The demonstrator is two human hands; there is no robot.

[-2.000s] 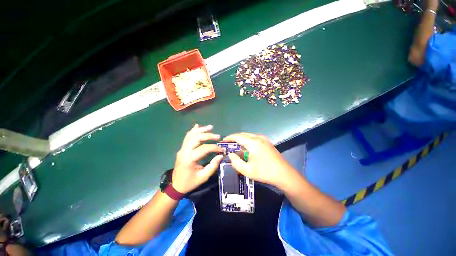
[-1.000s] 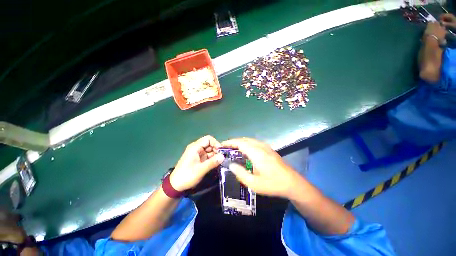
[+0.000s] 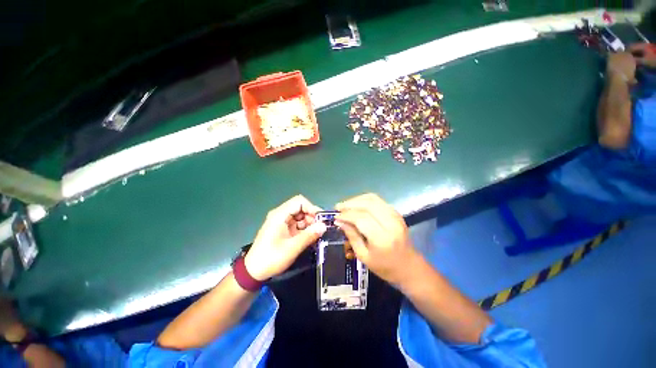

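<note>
A phone unit [image 3: 341, 277] lies upright in front of me at the bench's near edge, its silver frame and black middle rectangle showing. My left hand [image 3: 284, 241] grips its upper left corner with thumb and fingers. My right hand [image 3: 374, 233] is at its top right, the thumb and fingertips on the purple-blue top strip [image 3: 329, 215]. A small orange patch shows under my right fingers. Whether a small part is between the right fingertips cannot be told.
An orange-red bin [image 3: 252, 118] holds cream-white pieces. Right of it is a loose pile of small dark and gold components [image 3: 400, 116] on the green bench [image 3: 216, 208]. Phone units [image 3: 343, 33] lie beyond the white strip [image 3: 424, 61]. Other people's arms [image 3: 613, 108] show at right and lower left.
My right fingers have drawn in towards the phone's top edge, and the green patch beside them no longer shows. My left fingers have closed in at the corner. The units on the belt have shifted right.
</note>
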